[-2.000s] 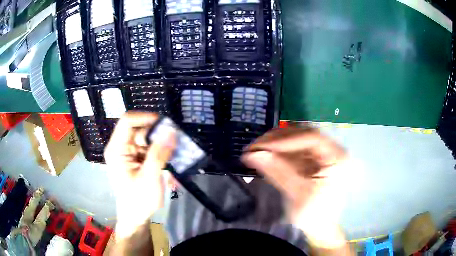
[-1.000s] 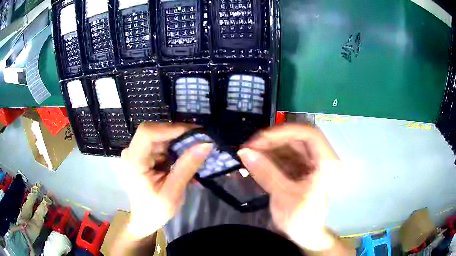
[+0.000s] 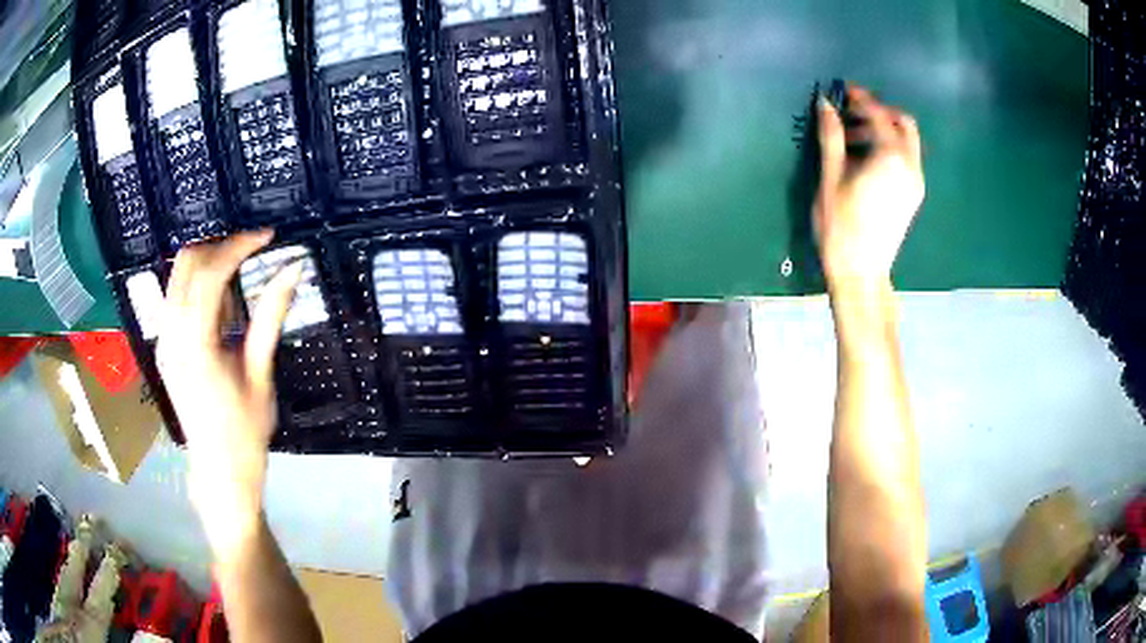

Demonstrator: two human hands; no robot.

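Note:
A black front housing with a pale keypad lies in the third pocket of the lower row of the black blister tray. My left hand is on it, thumb across the keypad and forefinger at its upper edge. My right hand is over the small black parts on the green mat, thumb and forefinger pointing away from me. Dark bits show between the fingertips; whether they are gripped cannot be told. The hand hides part of the pile.
More housings with keypads fill both tray rows. The green mat lies right of the tray, with a glossy black stack at its far right. A curved pale strip is at left. Stools, including a blue one, stand below.
The held housing has moved from mid-air into the tray's empty lower-row pocket. My right hand has moved right and forward to the small parts. The tray appears further left and lower in the view.

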